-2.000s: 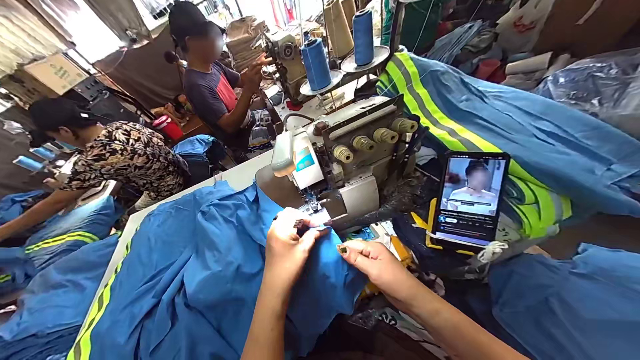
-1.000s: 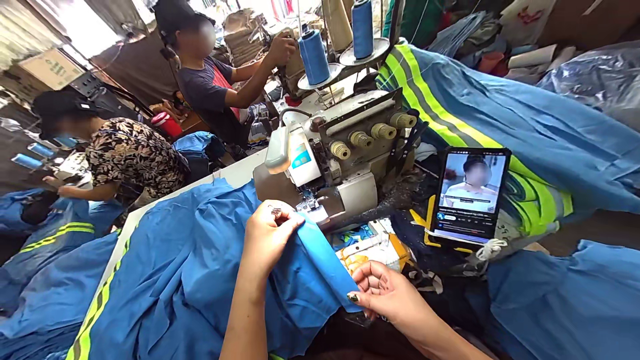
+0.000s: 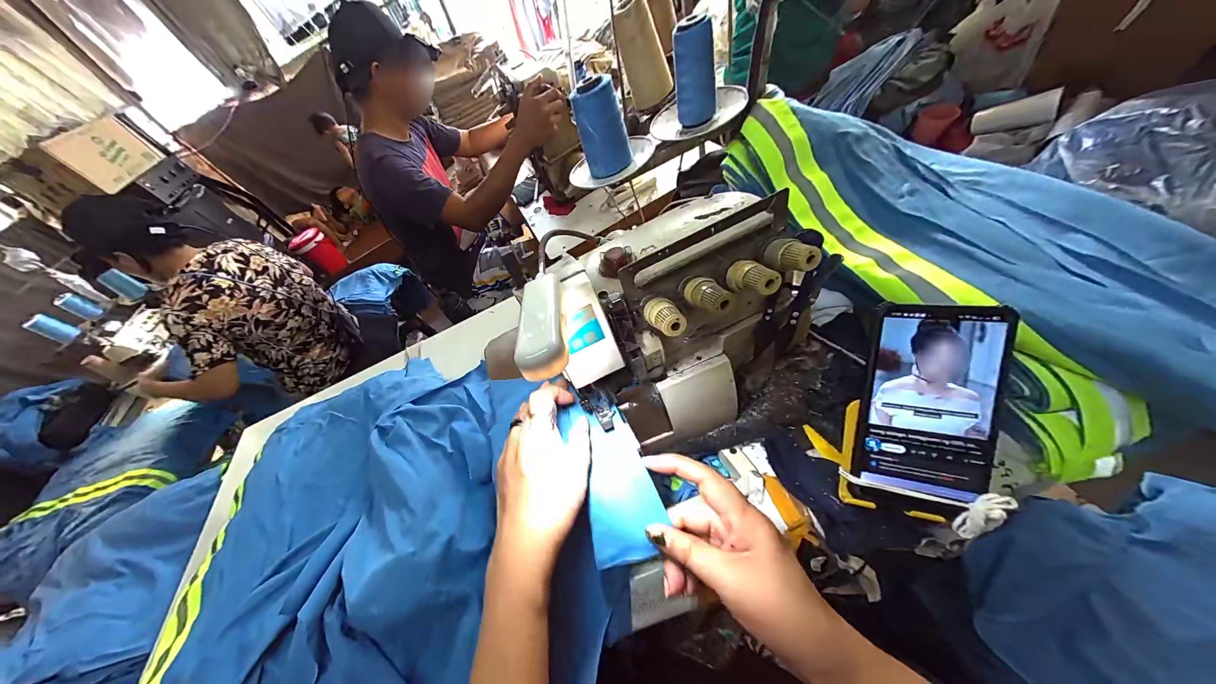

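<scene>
An overlock sewing machine (image 3: 703, 294) stands in the middle, its small lamp (image 3: 541, 328) lit above the presser foot (image 3: 600, 408). Blue fabric (image 3: 622, 494) lies at the foot, with its folded edge running toward me. My left hand (image 3: 546, 465) presses on this cloth just left of the foot, fingertips close to it. My right hand (image 3: 703, 532) pinches the right edge of the cloth between thumb and fingers, nearer to me. The bulk of a blue garment (image 3: 380, 513) is bunched left of my left hand. The needle itself is hidden.
Thread cones (image 3: 601, 128) stand above the machine. A phone (image 3: 936, 399) rests on a yellow stand (image 3: 848, 456) at right. Blue cloth with reflective tape (image 3: 855, 228) is piled behind it. Two people work beyond: one seated person (image 3: 256, 304), one standing person (image 3: 408, 171).
The blue cloth strip, held lower and farther right one second ago, now lies closer to the machine. My right hand has moved up toward the machine with its edge.
</scene>
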